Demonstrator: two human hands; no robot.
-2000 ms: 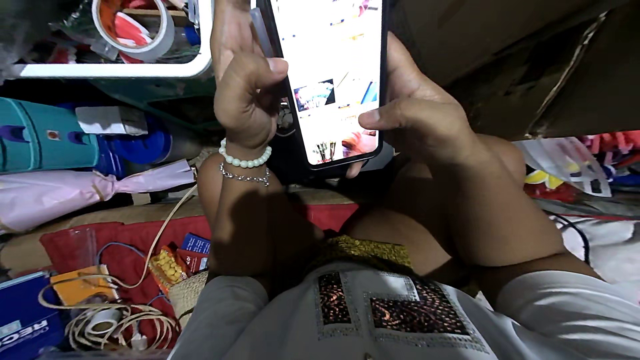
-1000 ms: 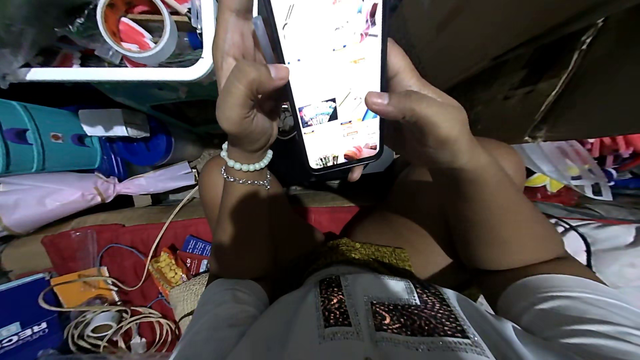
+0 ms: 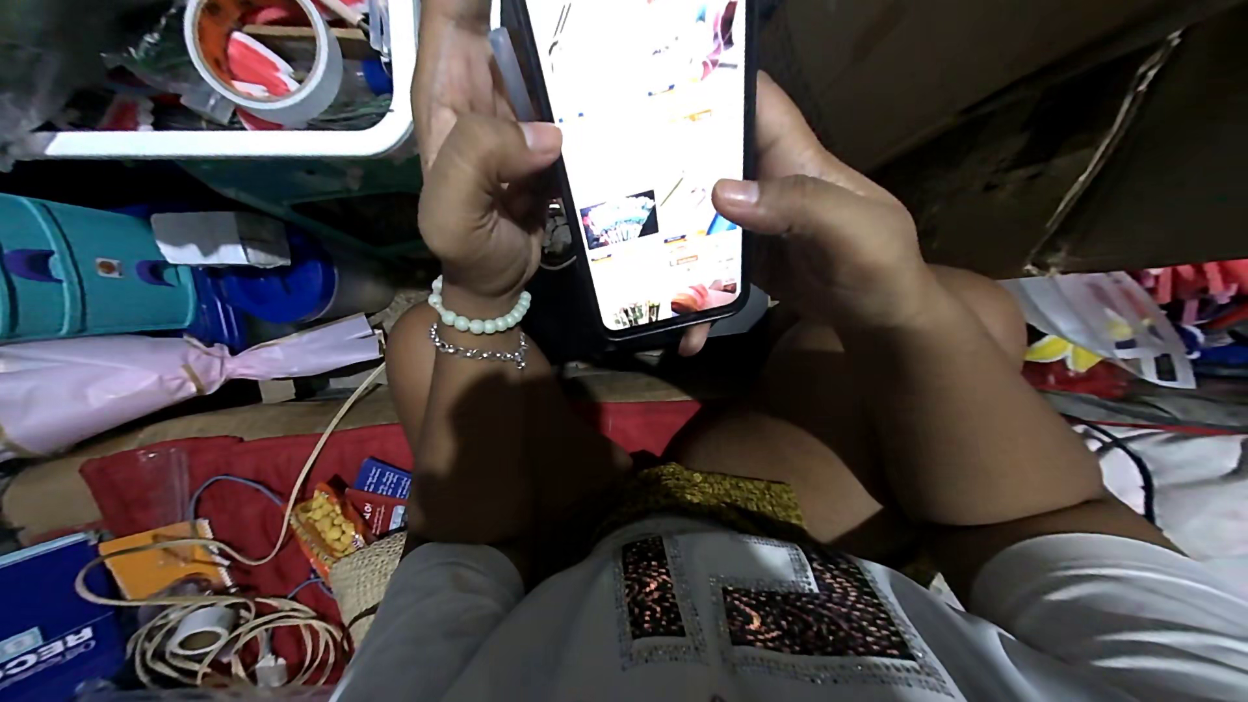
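A smartphone (image 3: 653,166) in a dark case is held upright between both hands above the lap, its lit screen showing rows of pictures. My left hand (image 3: 483,185) grips its left edge, the thumb on the rim; a bead bracelet (image 3: 480,320) and a silver chain bracelet (image 3: 478,349) circle that wrist. My right hand (image 3: 829,214) holds the phone from the right, its thumb over the lower right of the screen and one fingertip showing beneath the bottom edge. The fingers behind the phone are mostly hidden.
At upper left, a white-rimmed container (image 3: 380,136) holds a tape roll (image 3: 322,93). Below it are a teal container (image 3: 88,273) and a pink wrapped bundle (image 3: 107,385). A coiled cable (image 3: 312,634) lies on red cloth (image 3: 263,458). Cardboard (image 3: 975,136) stands at upper right.
The pictures on the phone screen have shifted. My right thumb has moved up from its place two seconds ago, near the lower right of the screen. My left hand keeps its hold.
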